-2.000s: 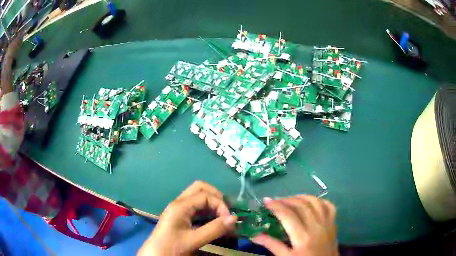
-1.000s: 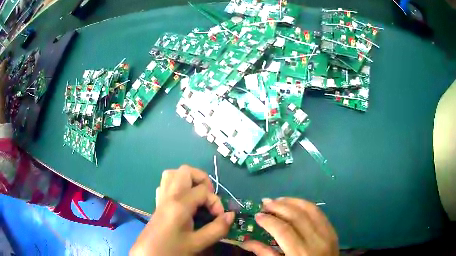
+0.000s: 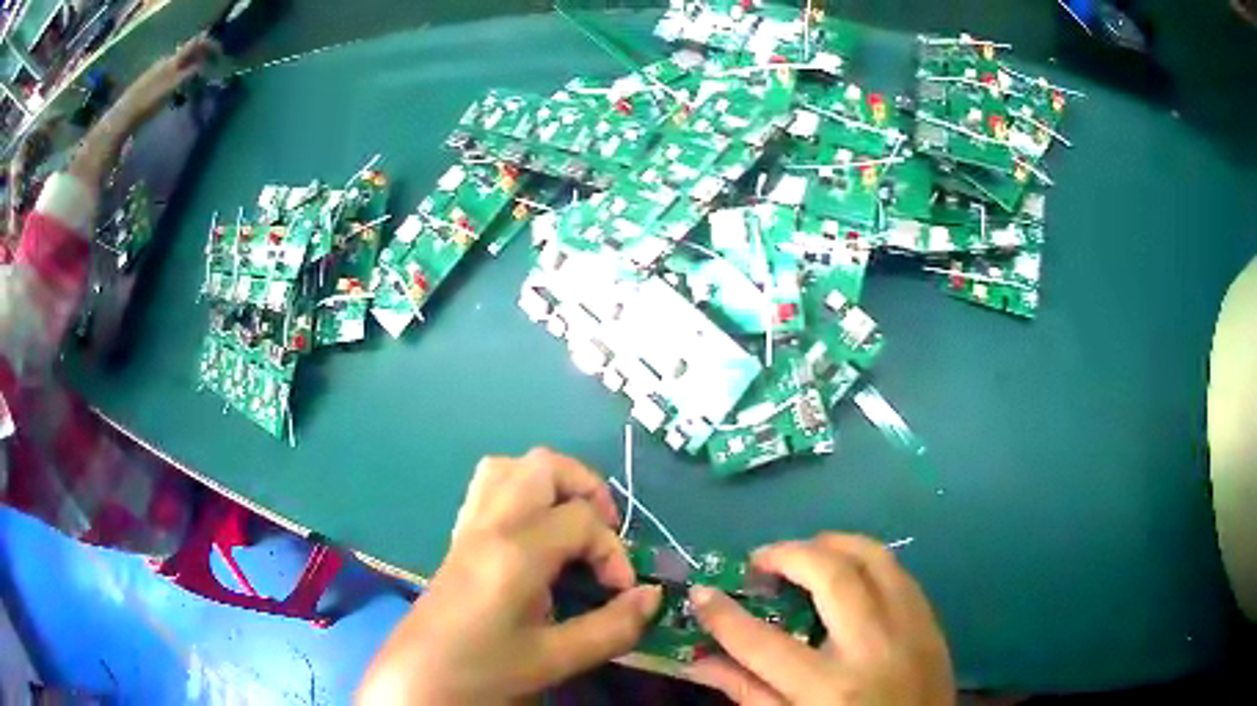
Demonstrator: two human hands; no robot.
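A green circuit board panel (image 3: 717,567) lies at the near table edge, partly covered by both hands. White leads stand out from its far side. My left hand (image 3: 531,593) is at the panel's left end, thumb and forefinger pinched together on a small dark piece (image 3: 653,601), probably foam tape, mostly hidden by the fingers. My right hand (image 3: 827,621) grips the right part of the panel, its forefinger tip pressed on the board close to my left thumb.
A large heap of circuit board panels (image 3: 648,331) lies beyond the hands, and a smaller heap (image 3: 262,297) at left. A cream tape roll (image 3: 1237,414) stands at the right rim. A person's checked sleeve (image 3: 69,331) reaches along the left side. A red stool (image 3: 248,572) is below left.
The view has shifted. My right forefinger has moved left, close to my left thumb. The neighbouring person's arm has come into view, reaching forward at left.
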